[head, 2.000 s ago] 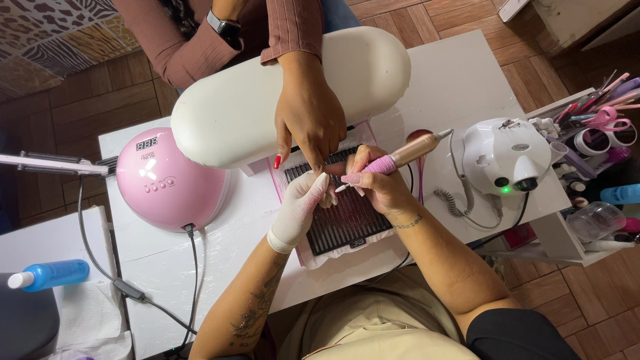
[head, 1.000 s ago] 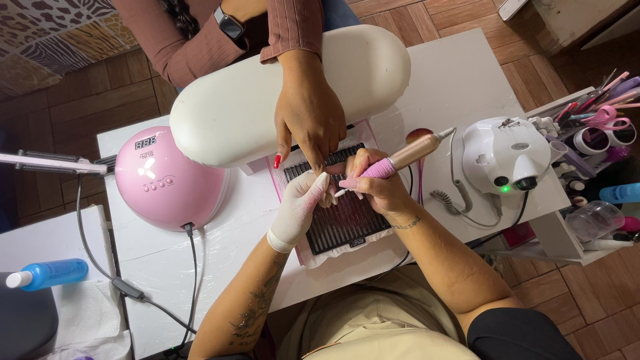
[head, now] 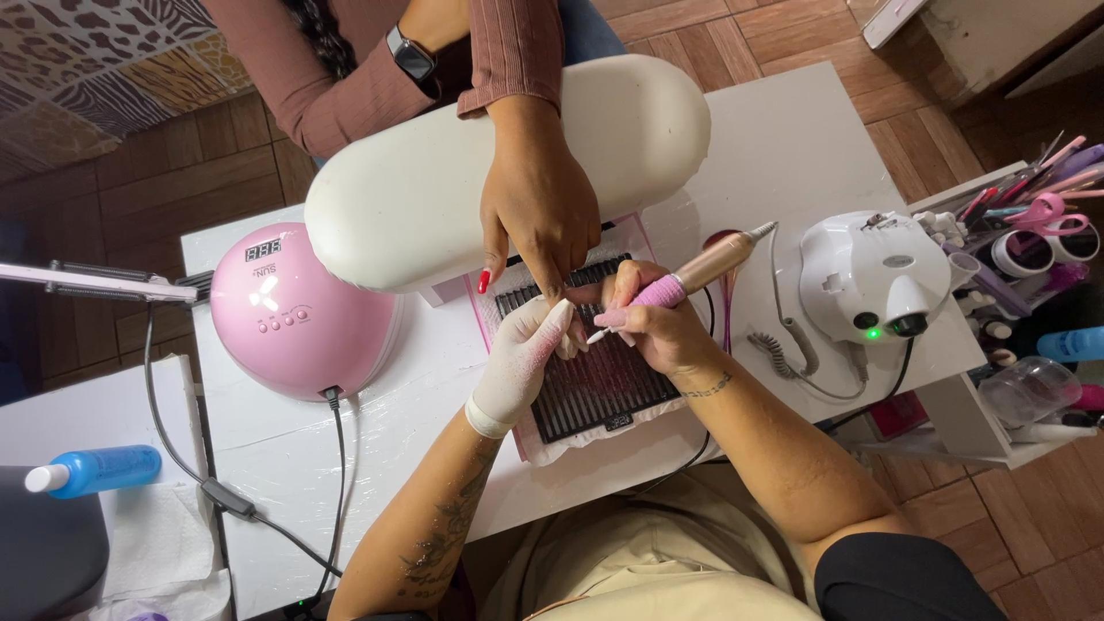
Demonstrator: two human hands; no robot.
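Observation:
My left hand, in a white glove with reddish dust on it, grips a finger of another person's hand. That hand rests over a cream padded armrest; its thumb nail is red. In my bare right hand is an electric nail drill handpiece with a pink grip and gold body. Its pale bit points left, close to my gloved fingers; whether it touches a nail cannot be told. Under both hands lies a black slatted dust collector grille. A coiled cord lies between the handpiece and the white drill control unit, whose green light is lit.
A pink nail lamp stands left of the armrest on the white table. A blue bottle lies at far left near white paper towels. A brush lies behind the handpiece. At right, a cart holds pink scissors and jars.
My right hand has shifted slightly and the handpiece tilts more steeply than two seconds ago. My left hand keeps its hold on the other person's finger.

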